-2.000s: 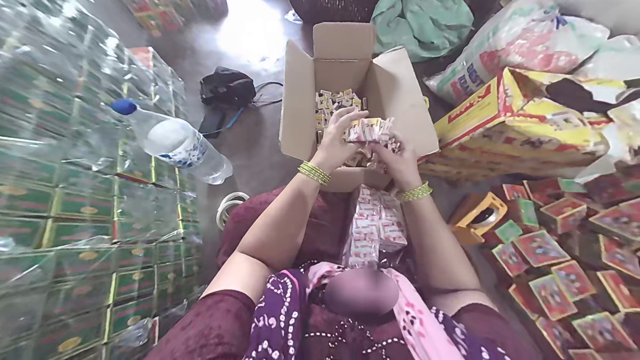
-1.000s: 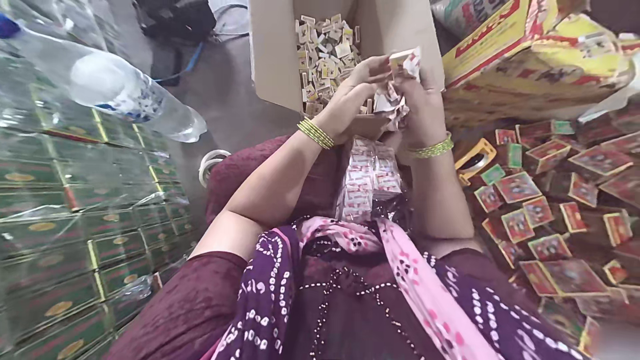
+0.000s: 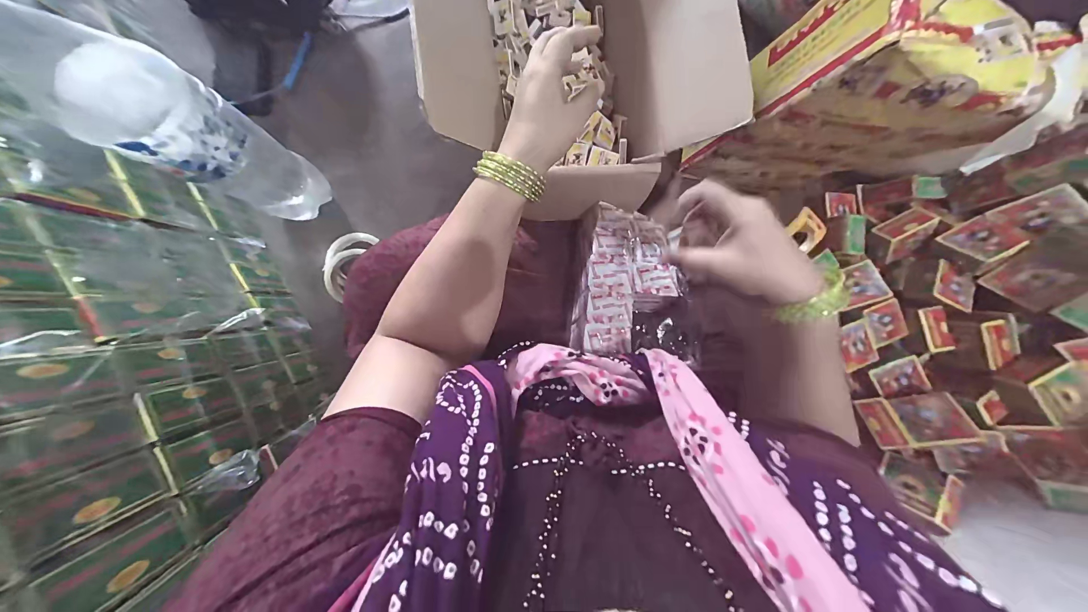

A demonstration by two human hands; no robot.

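Note:
My left hand (image 3: 557, 98) reaches into an open cardboard box (image 3: 690, 76), its fingers bent among small printed matchbox-like boxes (image 3: 603, 132); whether it grips any cannot be told. Blurred and with fingers curled, my right hand (image 3: 739, 238) is beside a clear plastic bag (image 3: 667, 327) on my lap. Rows of small white-and-red packets (image 3: 610, 289) fill much of this bag. Nothing can be made out for certain between the right fingers.
Plastic-wrapped green cartons (image 3: 76, 433) and a clear plastic bottle (image 3: 195, 127) are at the left. A yellow-and-red carton (image 3: 833, 76) stands at the upper right, above many scattered red-and-green small boxes (image 3: 922, 421). White rings (image 3: 344, 263) lie by my knee.
My hands were together over the cardboard box with printed pieces between them; now they are apart, the left in the box and the right lower, beside the plastic bag.

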